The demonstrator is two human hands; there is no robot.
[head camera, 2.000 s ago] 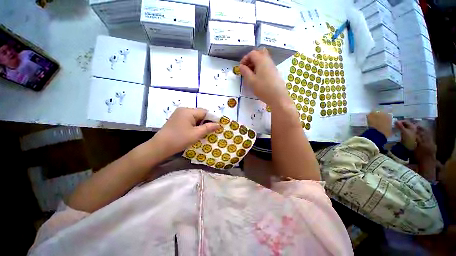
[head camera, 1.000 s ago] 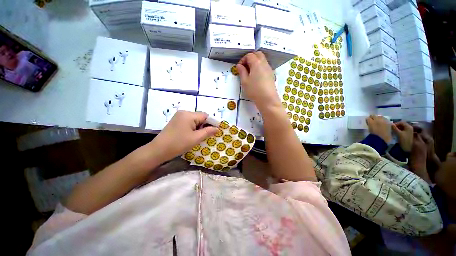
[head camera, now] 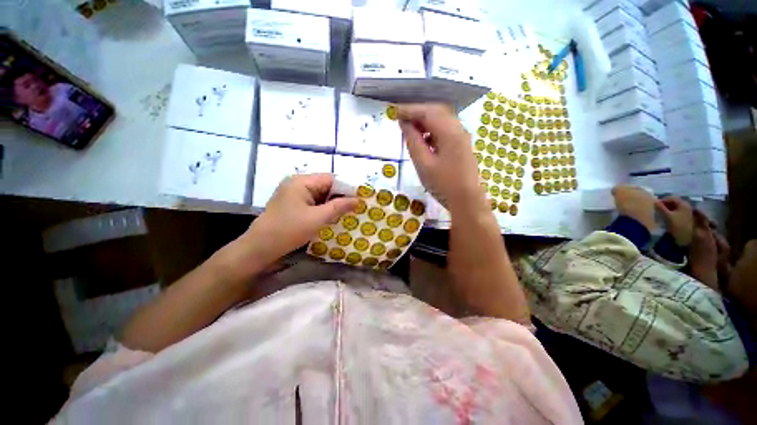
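My left hand (head camera: 303,212) pinches the upper left edge of a curled sticker sheet (head camera: 365,232) with rows of gold discs, low over the table's front edge. My right hand (head camera: 438,149) is over the right end of the box rows, fingers bent together. Its fingertips are beside a round gold sticker (head camera: 393,112) at the upper right corner of a white earbud box (head camera: 365,129); I cannot tell if they still hold it. A gold sticker (head camera: 388,170) is on the front box (head camera: 361,168) below. Other boxes (head camera: 212,101) to the left show no sticker.
White boxes (head camera: 288,41) stand in rows behind. Spare sticker sheets (head camera: 552,153) and a blue tool (head camera: 578,66) lie right, before stacked boxes (head camera: 635,120). A phone (head camera: 54,95) lies left. A person's hands (head camera: 635,203) work at right. Cartons (head camera: 104,290) are below left.
The view has shifted slightly, moving the boxes and phone a little to the right in the picture. My right hand has stayed by the same box corner, with its wrist turned slightly.
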